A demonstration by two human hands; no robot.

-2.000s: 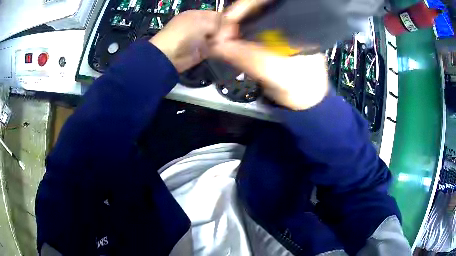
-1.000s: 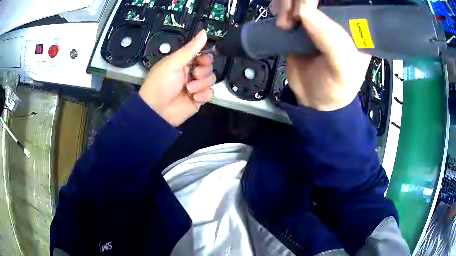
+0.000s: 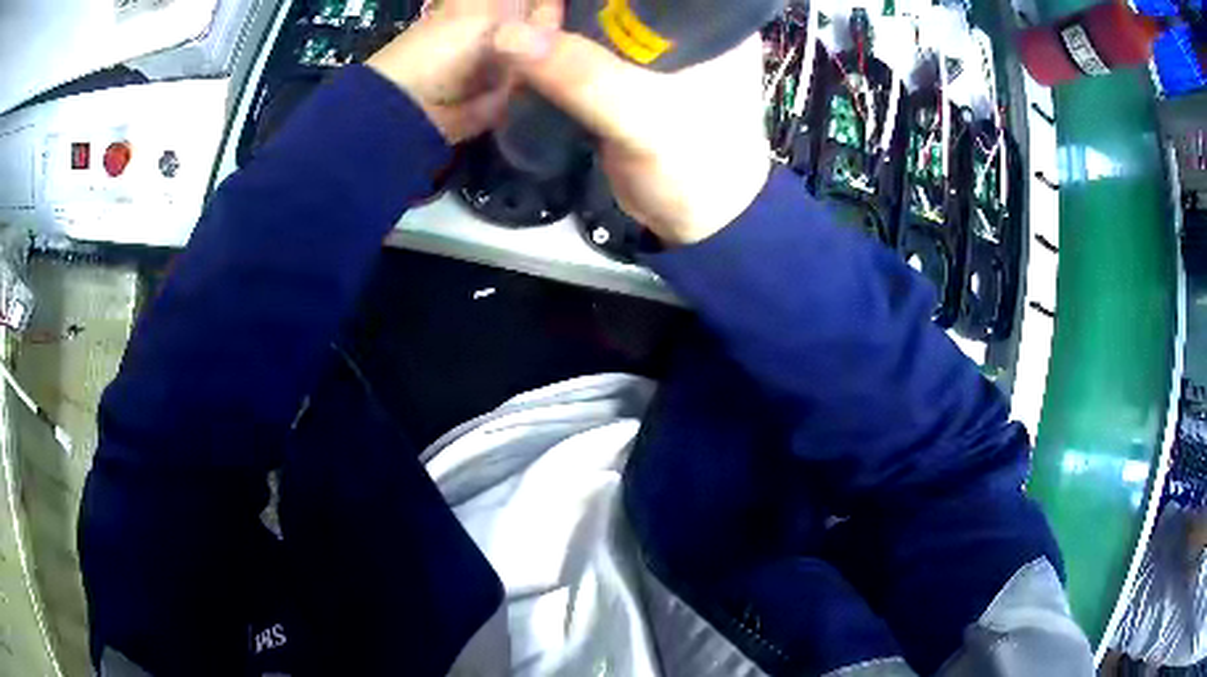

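My right hand (image 3: 649,126) is closed around the grey electric screwdriver (image 3: 702,24) with a yellow label, at the top centre. The tool's lower end reaches over a black plastic housing (image 3: 523,199). My left hand (image 3: 457,60) is beside the tool, touching or nearly touching my right hand; its fingertips are partly hidden, and I cannot tell if it holds screws. More black housings (image 3: 913,238) with green circuit boards and red, black and white lead wires lie in a row to the right. The tool's tip is hidden.
A white control box (image 3: 126,165) with a red button and red switch is at the left. A green conveyor belt (image 3: 1105,344) runs down the right. A red bottle (image 3: 1088,46) and a blue object (image 3: 1178,56) are at the upper right. A white worktop edge (image 3: 530,261) crosses in front.
One second ago my left hand was apart with curled fingers and the screwdriver lay level. Now both hands are together higher up, and the screwdriver is tilted, its lower end towards the housings.
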